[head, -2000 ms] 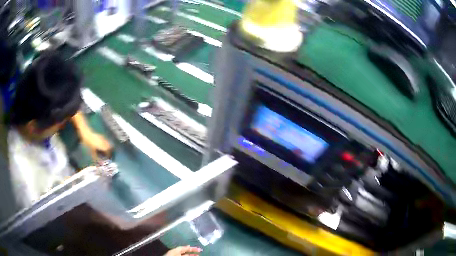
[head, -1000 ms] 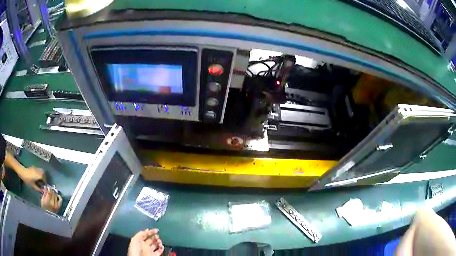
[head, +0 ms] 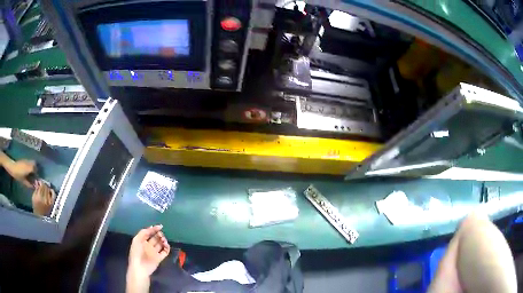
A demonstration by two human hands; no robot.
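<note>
My left hand (head: 148,249) is raised at the bench's near edge, palm up, fingers loosely curled and slightly apart, with nothing visible in it. My right arm shows bare and bent at the lower right; its hand is not visible. A metal fixture bar (head: 331,214) lies slantwise on the green bench, with a row of nests. A whitish clear-edged sheet (head: 273,207) lies left of it. A dotted sheet (head: 157,190) lies further left, beyond my left hand. A crumpled white cloth (head: 399,207) lies to the right.
The machine stands behind the bench, with a yellow front rail (head: 258,151), lit screen (head: 143,39) and a fixture (head: 338,111) on its bed. Its left door (head: 97,166) and right door (head: 441,134) stand open. Another person's hands (head: 35,186) show at far left.
The view has swung from the left side to the machine front, then tilted down. The machine bed has come forward, and a fixture now shows on it. My left hand shows more fully.
</note>
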